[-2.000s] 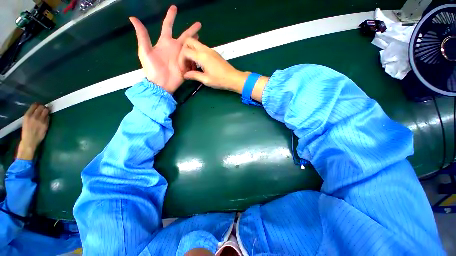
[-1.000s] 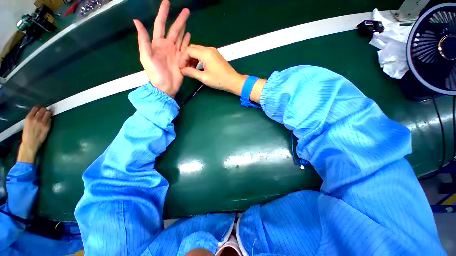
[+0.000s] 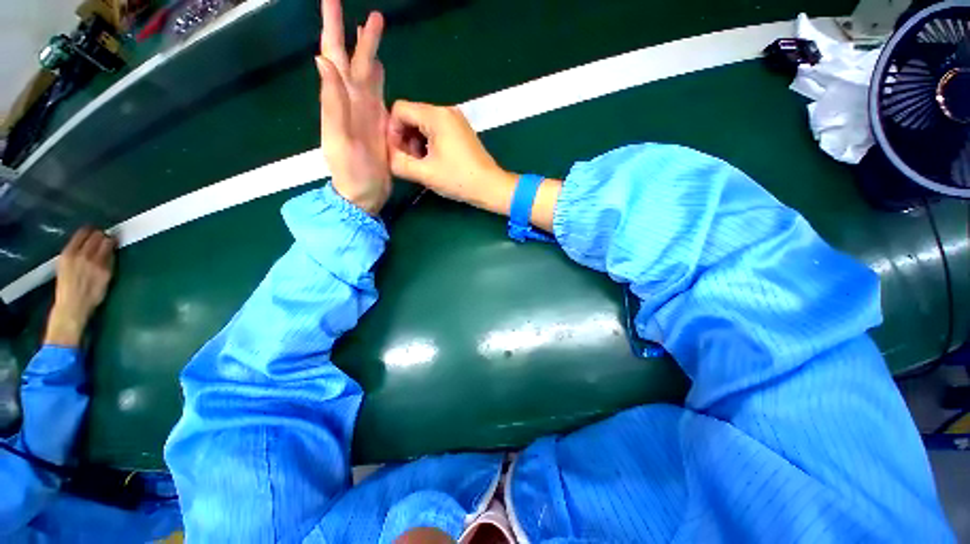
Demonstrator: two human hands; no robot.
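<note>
My left hand (image 3: 360, 122) is raised over the white strip (image 3: 628, 74), with its fingers extended upward and nothing visible in it. My right hand (image 3: 447, 154) touches the side of the left palm. Its thumb and forefinger are curled together into a ring. Whether it pinches something small cannot be seen. A thin dark item (image 3: 410, 200) shows just below the hands and is mostly hidden; what it is cannot be told. A blue strap (image 3: 524, 205) is around my right wrist.
At the right stand a dark fan (image 3: 949, 96), crumpled white wrap (image 3: 838, 106) and a small black unit (image 3: 792, 51). Another person's hand (image 3: 83, 278) rests on the green surface (image 3: 500, 276) at left. Dark and green parts (image 3: 85, 53) lie at the upper left.
My left hand has turned from palm-open to nearly edge-on, and its fingers are closer together. My right hand stays against it. The thin dark item below the hands shows less.
</note>
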